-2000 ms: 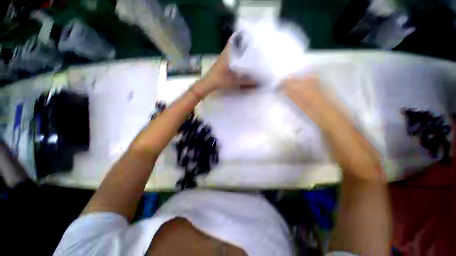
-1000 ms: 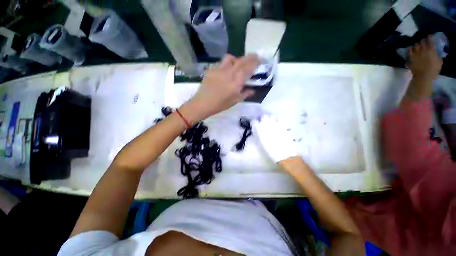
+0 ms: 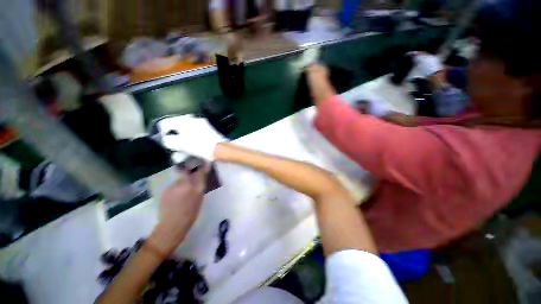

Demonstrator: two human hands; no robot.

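A small black retail box (image 3: pixel 212 180) stands near the bench's back edge, mostly covered by my hands. My bare left hand (image 3: pixel 183 199) is closed around its near left side. My white-gloved right hand (image 3: pixel 191 138) is over the top of the box; its fingertips are blurred, so I cannot tell if it holds anything. A single black cable bundle (image 3: pixel 222 240) lies on the white bench (image 3: pixel 261 199) in front of the box. A heap of black cable bundles (image 3: pixel 178 282) lies beside and partly under my left forearm.
A grey metal post (image 3: pixel 65 133) slants across the left. The green conveyor (image 3: pixel 264 101) runs behind the bench, with dark boxes (image 3: pixel 230 74) on it. A person in a red-pink top (image 3: pixel 415 178) works close on the right, one arm reaching over the conveyor.
The view has swung right and tilted up. My gloved right hand has moved from beside the single cable to the box top. My left hand has moved down the box's side.
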